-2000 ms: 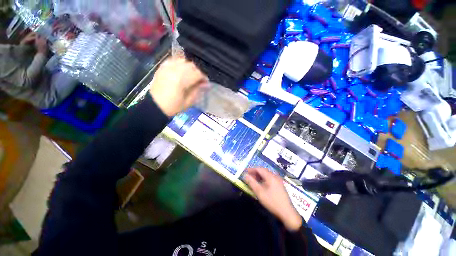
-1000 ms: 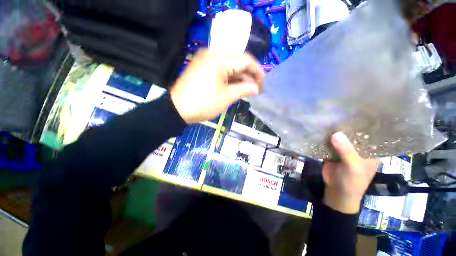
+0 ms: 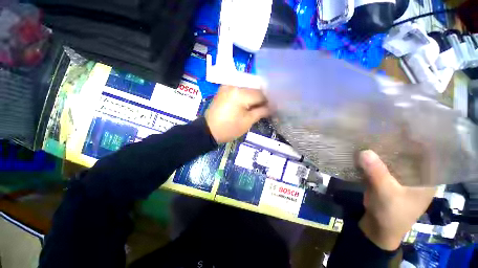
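Observation:
A clear bag of screws [image 3: 340, 120] with a grey-brown grainy mass in its lower part is held up over the bench, tilted and blurred. My right hand [image 3: 393, 201] grips its lower side, thumb in front. My left hand [image 3: 238, 112] is at the bag's left edge, fingers curled against it; its fingertips are partly hidden. The bag covers part of the screw feeders, whose edge [image 3: 275, 146] shows below it. The electric screwdriver [image 3: 346, 191] lies behind my right hand, partly hidden.
A white camera body [image 3: 251, 23] stands behind my left hand, with blue battery packs [image 3: 361, 49] around it. A black stack [image 3: 120, 36] is at the upper left. White parts [image 3: 430, 57] lie at the upper right. The bench has a yellowish rim [image 3: 262, 208]. A blue crate [image 3: 440, 257] is at the lower right.
My right hand has moved right and slightly down with the bag, which now tilts more to the right. My left hand has moved from beside the bag to its left edge.

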